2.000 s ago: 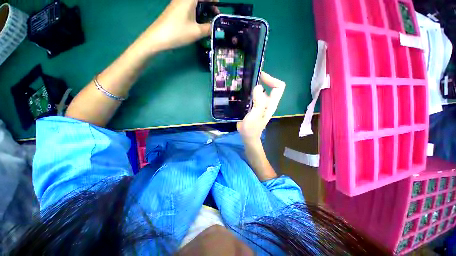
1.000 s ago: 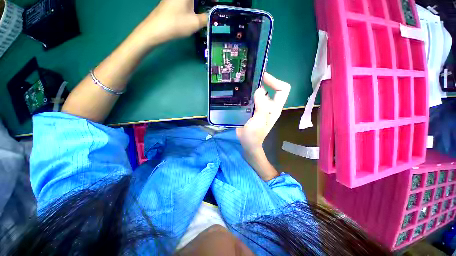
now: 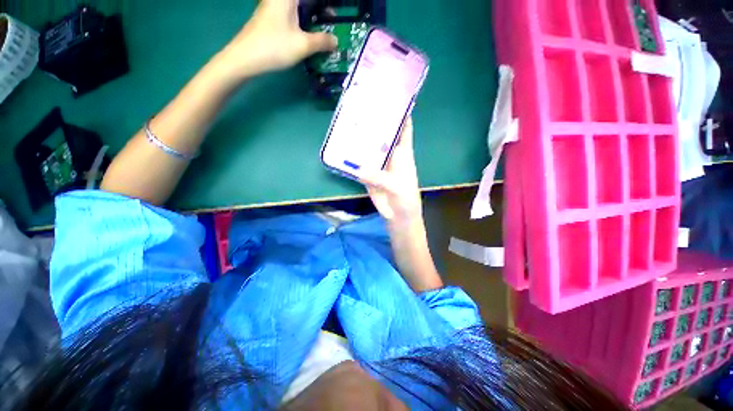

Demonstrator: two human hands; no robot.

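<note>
A smartphone (image 3: 376, 103) with a lit pale pink-white screen is tilted in my right hand (image 3: 395, 178), which holds its lower end. A black housing (image 3: 327, 80) with a green circuit board (image 3: 344, 46) in it lies on the green mat at the top centre, partly behind the phone. My left hand (image 3: 269, 40) is at its left side, with the thumb over the board's edge. The other fingers are cut off or hidden at the top edge, so its grip is partly unseen.
Another housing with a board (image 3: 58, 164) lies at left on the mat (image 3: 233, 152). Black units (image 3: 84, 48) and a label roll (image 3: 16, 56) are at upper left. A pink divided tray (image 3: 591, 210) with white tape strips is at right. Pink trays with boards (image 3: 659, 341) are at lower right.
The phone has tilted and moved off the housing, uncovering the board. Its screen has changed from a camera view of the board to a pale page. My left hand has stayed beside the housing.
</note>
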